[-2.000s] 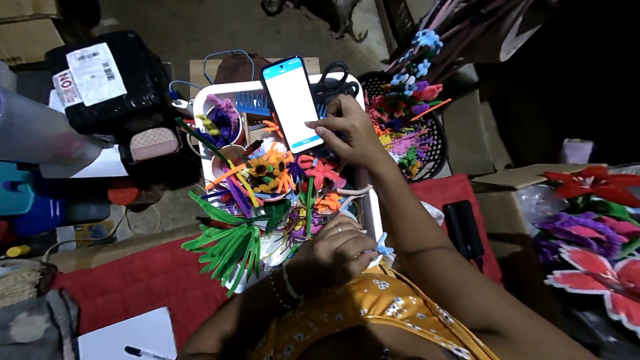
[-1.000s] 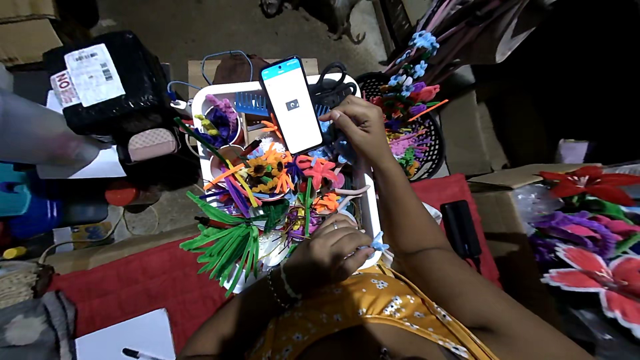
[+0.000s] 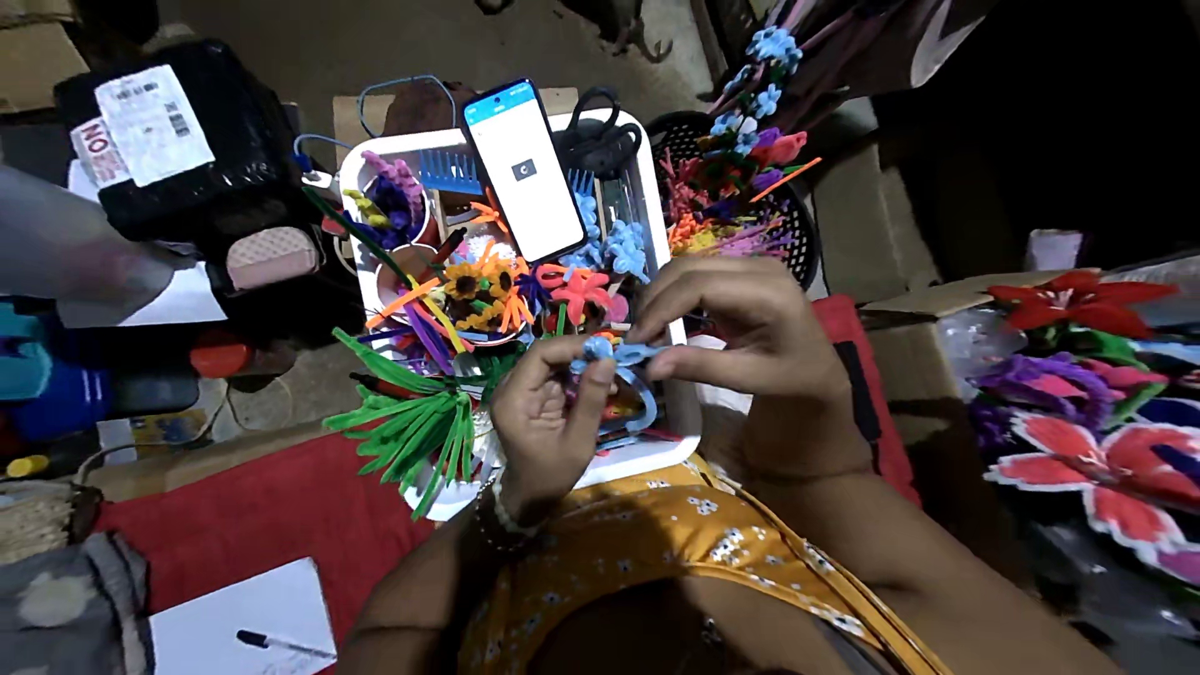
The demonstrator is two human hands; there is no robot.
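Between the fingertips of my left hand (image 3: 553, 408) and my right hand (image 3: 741, 347) is a small light-blue pipe-cleaner piece (image 3: 619, 354), with a blue loop hanging below it. Both hands pinch it over the near right part of a white plastic basket (image 3: 661, 225). The basket holds orange sunflowers (image 3: 480, 286), a pink flower (image 3: 583, 292), light-blue flowers (image 3: 626, 248) and a bundle of green pipe cleaners (image 3: 441, 412) by my left hand. A smartphone (image 3: 525, 178) with a lit screen leans at the back, beside black-handled scissors (image 3: 600, 141).
A black mesh basket (image 3: 804, 234) of pipe cleaners stands behind the right hand. Large red flowers (image 3: 1092, 459) lie at the right. At the left are a black wrapped parcel (image 3: 234, 122), a red cloth (image 3: 375, 478), white paper (image 3: 234, 609) and a pen (image 3: 281, 645).
My right hand has come down from beside the phone to meet my left hand. Both now hold the light-blue piece. The phone's screen first changed, then shows a small dark square.
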